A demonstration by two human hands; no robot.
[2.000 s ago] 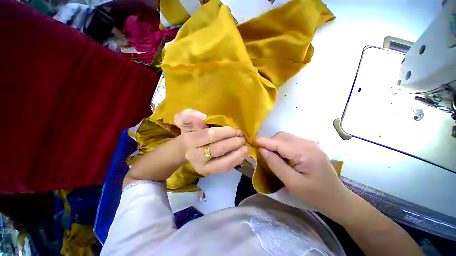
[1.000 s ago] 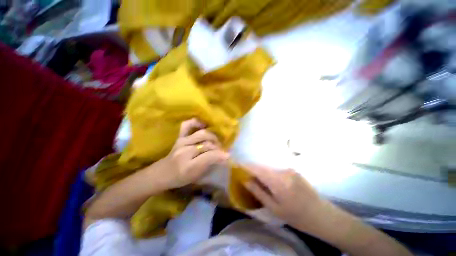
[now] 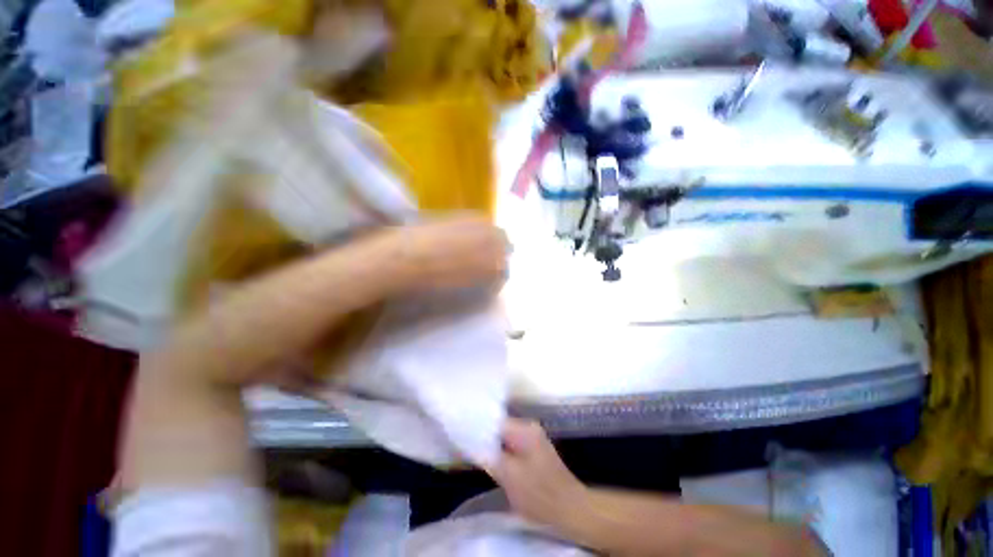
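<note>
A mustard and white fabric piece (image 3: pixel 441 364) lies over the left part of the table, its straight right edge running down beside the machine's bright needle area. My left hand (image 3: pixel 468 252) is blurred; it lies on the fabric near that edge, its fingers not clear. My right hand (image 3: pixel 525 448) pinches the white corner at the table's front edge. The white sewing machine (image 3: pixel 751 245) with a blue stripe stands to the right, its needle area under bright glare. The fabric is not under the presser foot as far as I can see.
More mustard fabric (image 3: pixel 436 44) is heaped at the back left. Dark red cloth (image 3: pixel 54 435) hangs at the left. Yellow pieces (image 3: pixel 953 392) hang at the right end of the table. The grey front edge (image 3: pixel 740 403) curves across. A pink strip (image 3: pixel 534 158) hangs by the machine head.
The view has swung right, showing the whole machine. The fabric is now spread with its white side showing. My left hand has moved up onto it, and my right hand is at its lower corner.
</note>
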